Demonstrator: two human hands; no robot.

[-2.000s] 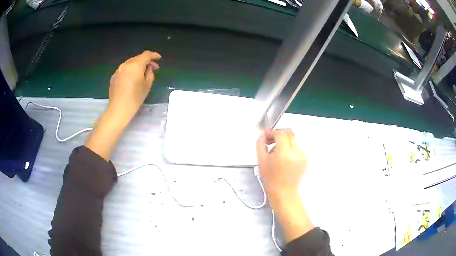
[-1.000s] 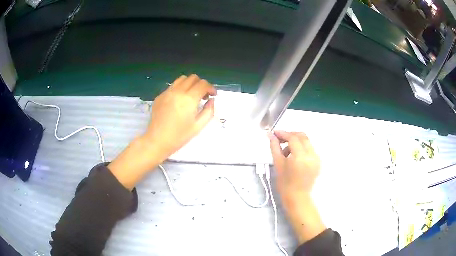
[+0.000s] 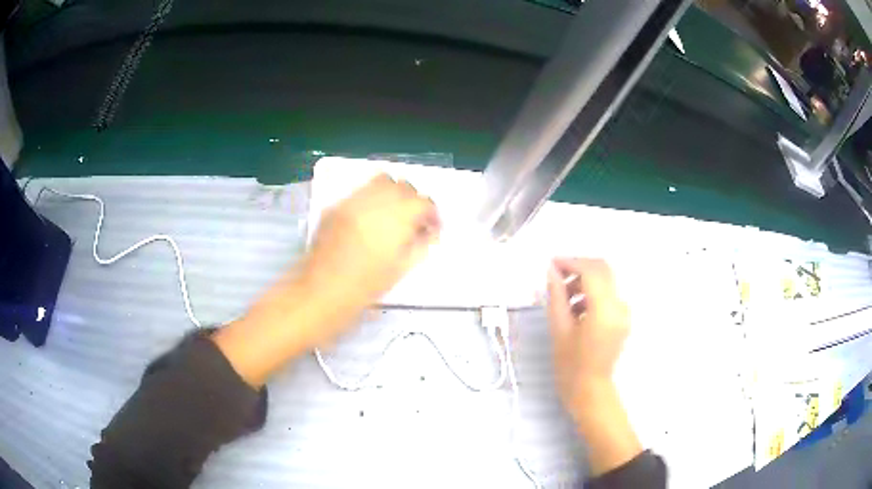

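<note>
The white lamp base [image 3: 335, 181] lies flat on the pale bench sheet at the belt's edge. The silver-grey lamp arm [image 3: 574, 105] rises from its right part, leaning up to the right. The white cable plug [image 3: 494, 319] sits at the base's near edge, with a thin white cord [image 3: 421, 339] curling from it. My left hand [image 3: 368, 239] is blurred over the left half of the base, fingers curled; whether it touches the base cannot be told. My right hand [image 3: 585, 320] is at the base's right near edge, thumb and fingers a little apart, apparently empty.
The dark green conveyor belt [image 3: 316, 86] runs behind the bench. A dark box-like device [image 3: 33, 258] stands at the left. Another lamp [image 3: 803, 164] is on the belt side at right. Floral printed paper [image 3: 798, 420] lies at the right. Clear film [image 3: 411, 159] shows at the base's far edge.
My left hand came from over the belt onto the base and shifted slightly nearer me. My right hand has moved right, away from the foot of the lamp arm.
</note>
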